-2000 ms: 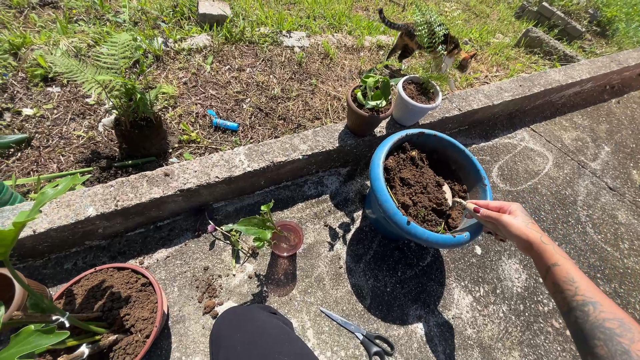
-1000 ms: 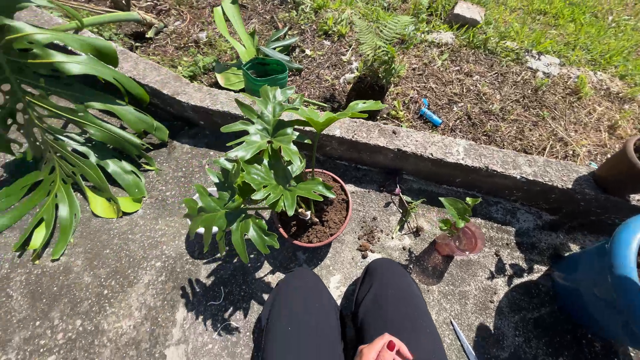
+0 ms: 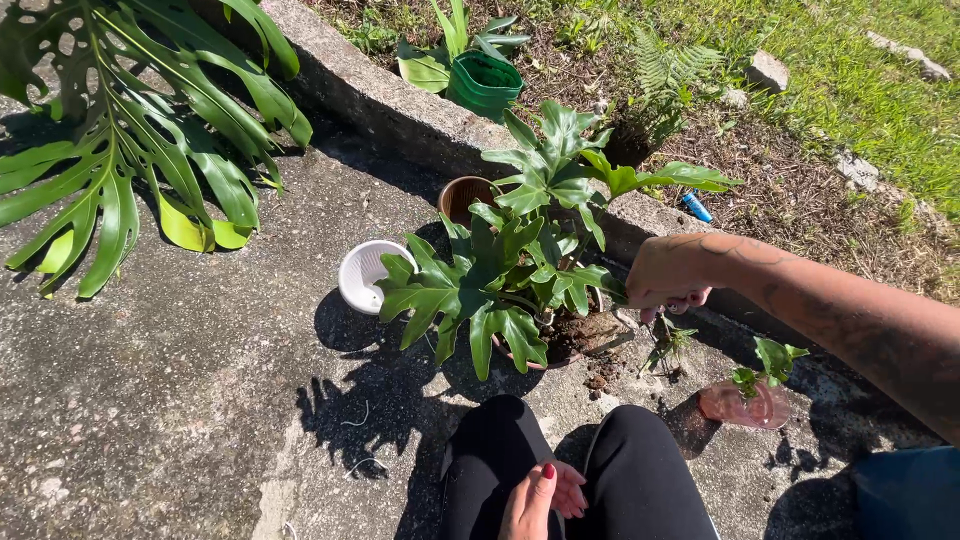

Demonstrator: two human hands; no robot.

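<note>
My right hand (image 3: pixel 664 277) is closed by the right rim of a terracotta-coloured pot (image 3: pixel 555 365). A small scoop (image 3: pixel 609 330), partly blurred, reaches from its fingers over the dark soil (image 3: pixel 566 337). A plant with lobed green leaves (image 3: pixel 457 281) grows in that pot and covers much of it. My left hand (image 3: pixel 536 499) rests between my knees, palm up with fingers loosely curled, holding nothing. To the right, a leafy cutting (image 3: pixel 776 358) stands in a reddish clear cup (image 3: pixel 746 405). A small uprooted plant (image 3: pixel 667 341) lies between cup and pot.
A white pot (image 3: pixel 367 274) and a brown pot (image 3: pixel 465 196) stand behind the leaves. Large split leaves (image 3: pixel 112 142) spread at upper left. A concrete kerb (image 3: pixel 390 90) borders the soil, with a green planter (image 3: pixel 484 82) beyond. A blue pot (image 3: pixel 907 491) is at lower right.
My right hand was at the soil in the blue pot two seconds ago; it is now at the leafy plant's pot. My left hand has come further into view. The view has swung left.
</note>
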